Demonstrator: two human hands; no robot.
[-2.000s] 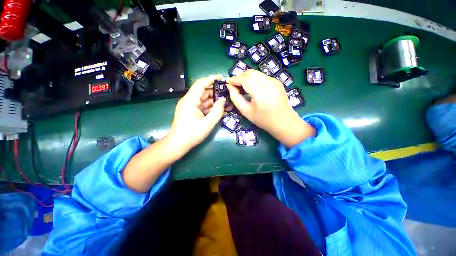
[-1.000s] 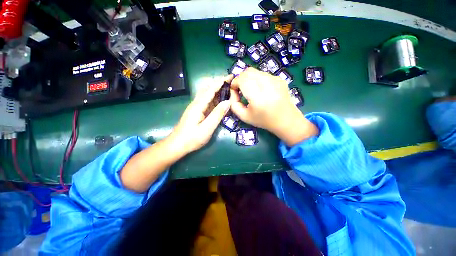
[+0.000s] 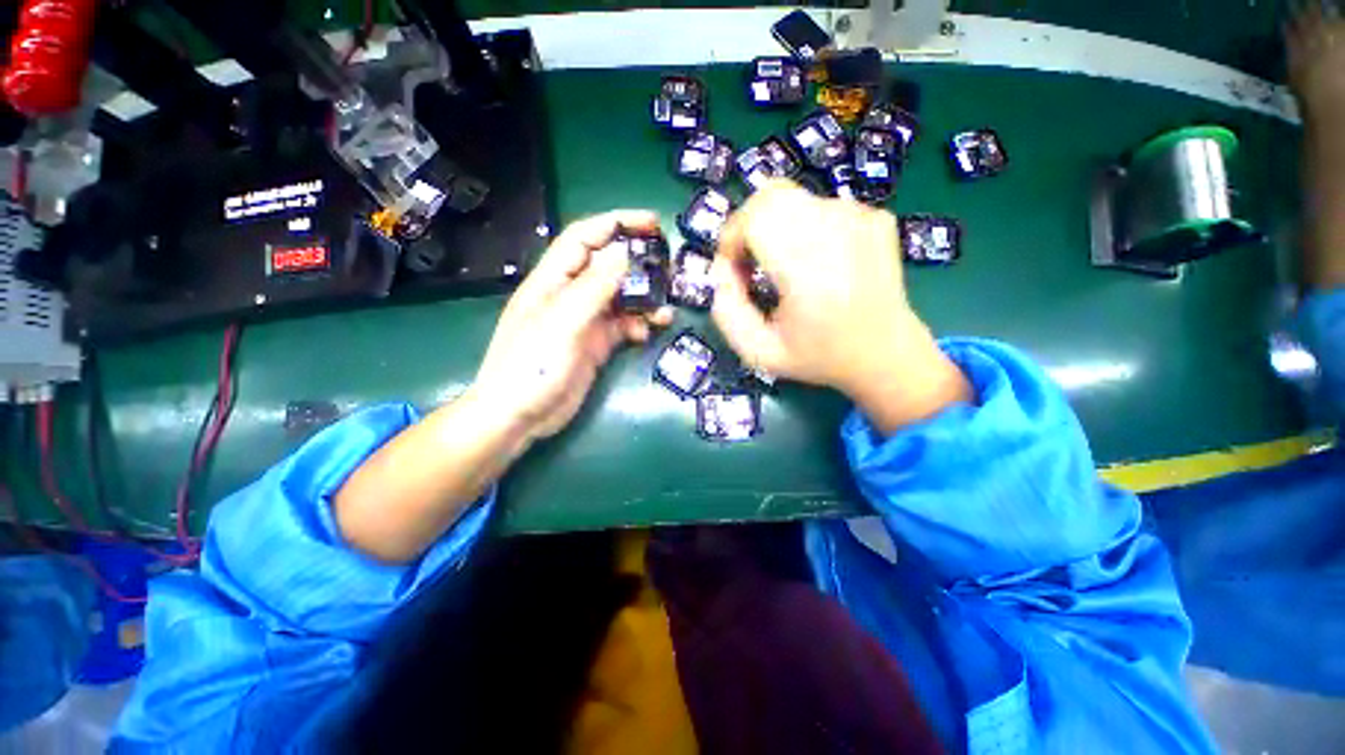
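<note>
My left hand (image 3: 553, 325) holds a small black module (image 3: 643, 273) between thumb and fingers, its face with silver-white patches turned up. My right hand (image 3: 819, 288) is just to its right, over the loose modules, fingers curled. Another module (image 3: 690, 277) shows between the hands at my right fingertips; I cannot tell whether they grip it or it lies on the bench. Two loose modules lie nearer me, one (image 3: 685, 363) above the other (image 3: 727, 415). Several more (image 3: 819, 140) lie beyond my hands, some partly hidden by the right one.
A black test fixture (image 3: 162, 251) with red digits (image 3: 300, 257) and a clear clamp (image 3: 387, 133) stands left, below a red grip (image 3: 47, 56). A solder spool (image 3: 1192, 185) stands right. An orange-brown piece (image 3: 844, 101) lies at the back. Another person's arm (image 3: 1320, 148) shows far right.
My hands have moved apart, the right one to the right over the modules. The held module stays in my left hand, its face now showing. The other person's arm has come up at the right.
</note>
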